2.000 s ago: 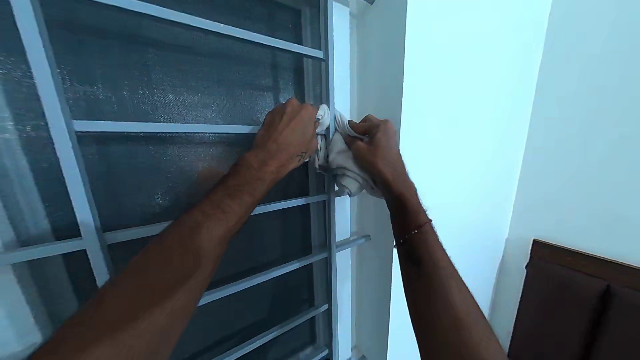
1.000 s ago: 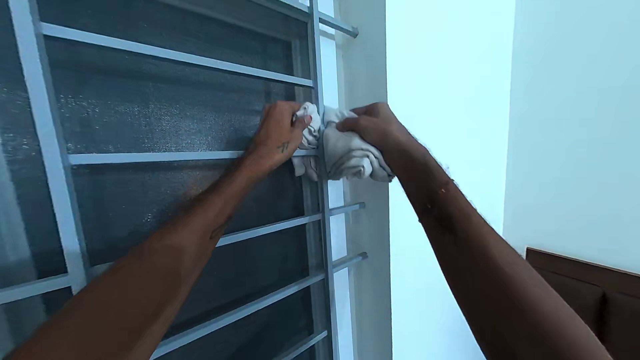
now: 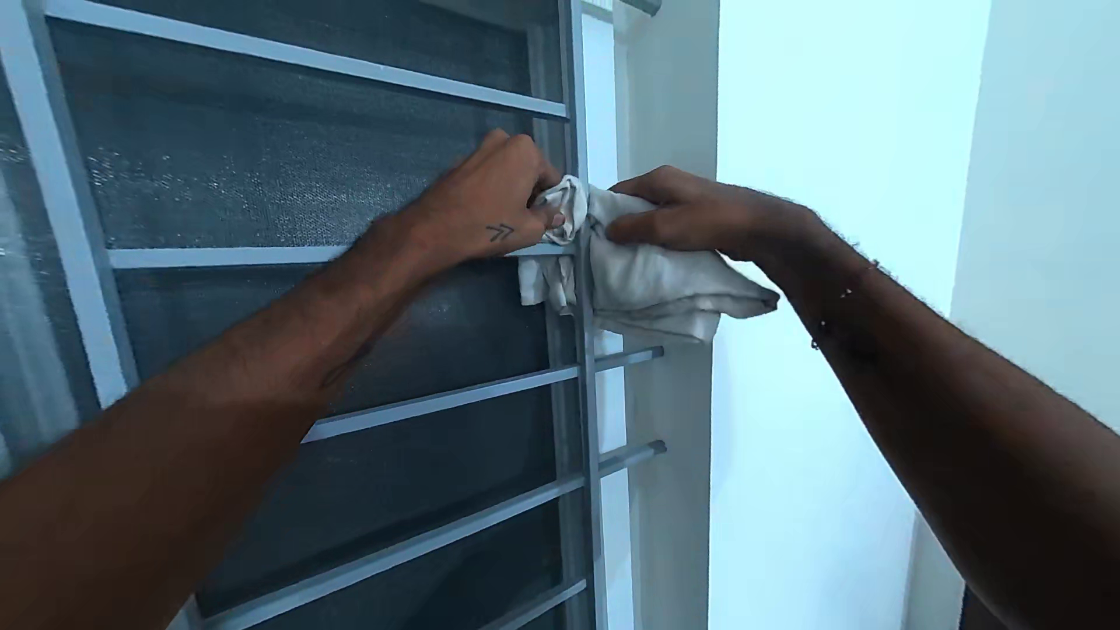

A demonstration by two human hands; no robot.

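A crumpled white cloth [image 3: 661, 280] is wrapped around the right vertical bar of a grey metal window grille [image 3: 584, 394], at a crossing with a horizontal bar. On the bar's left side, my left hand [image 3: 499, 197] grips one bunched end of the cloth, its fingertips partly hidden. My right hand [image 3: 682, 210] holds the cloth on the other side of the bar, thumb and fingers pressed into it. Below my right hand the cloth's folds hang loose, and a smaller flap shows under the horizontal bar at left.
Dark mesh window panels [image 3: 394, 332] lie behind the grille. Horizontal bars run left to a second vertical bar [image 3: 70, 210], and short bar ends reach the window recess at right. A pale wall [image 3: 831, 420] stands at the right.
The cloth's folds on the right hang more loosely than one second ago, and my right hand now lies flatter over them. The brown headboard-like panel has left the view, which has shifted.
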